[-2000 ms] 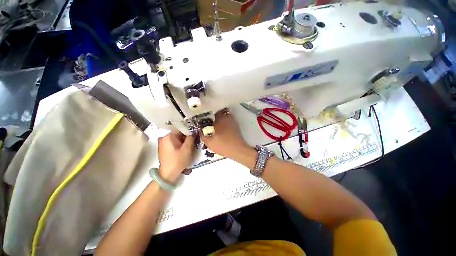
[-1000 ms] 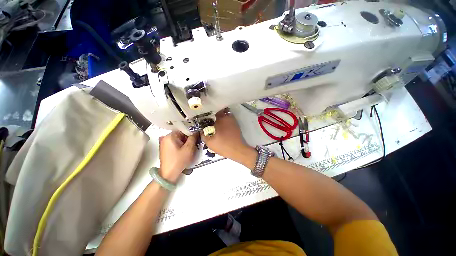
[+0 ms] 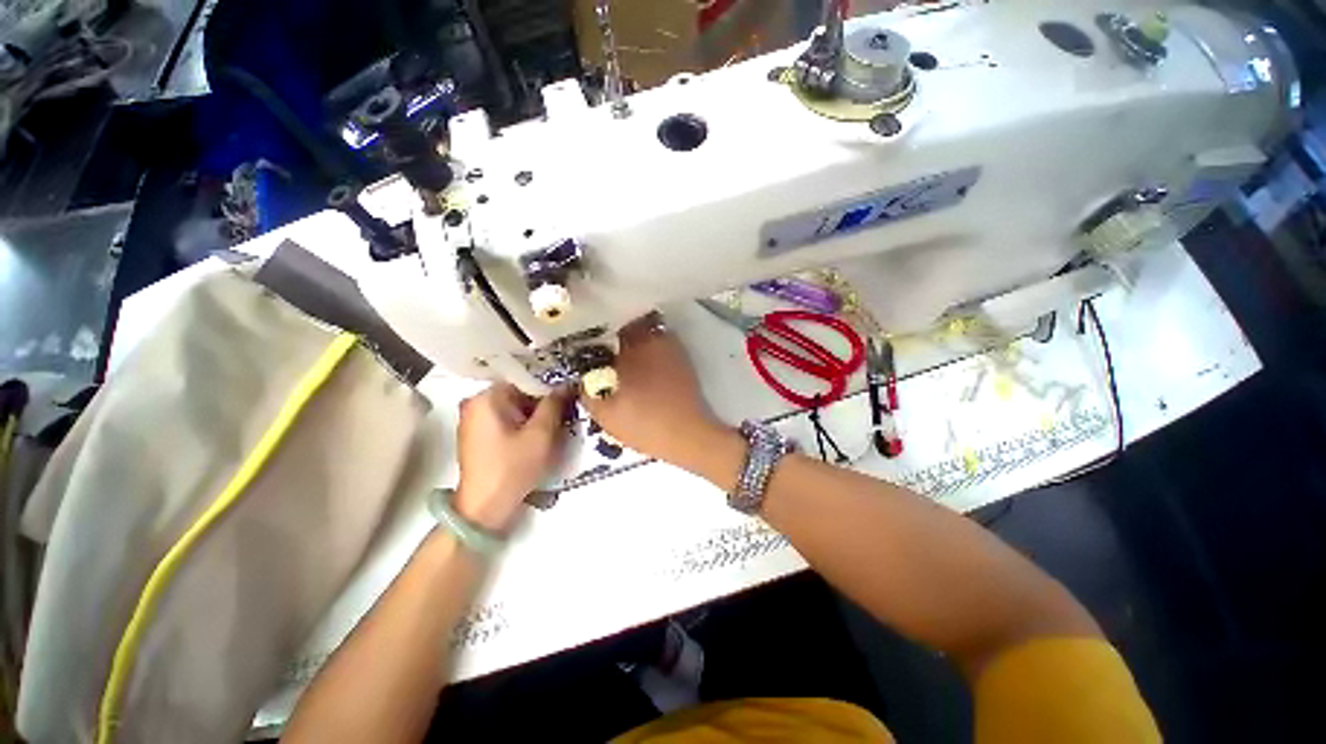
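The white sewing machine head [image 3: 655,218] spans the table, with its needle area at its left end. My left hand [image 3: 509,443] is at the left side of the needle area, its fingertips bent together. My right hand [image 3: 647,393] is just right of it, its fingers reaching behind the small cream knob [image 3: 599,384]. The fingertips of both hands nearly meet under the machine head. Any thread or small piece between them is too small or hidden to tell. The needle and presser foot are mostly hidden by the fingers.
A beige fabric piece [image 3: 218,480] with yellow piping [image 3: 218,509] lies at left, beside a grey strip [image 3: 327,298]. Red-handled scissors [image 3: 804,358], black-and-red snips [image 3: 884,407] and a purple tool [image 3: 796,295] lie right of my hands. Pale thread scraps [image 3: 1003,381] and a black cord [image 3: 1108,385] lie farther right.
The view has shifted slightly. Both hands stay at the needle area, with hardly any visible movement.
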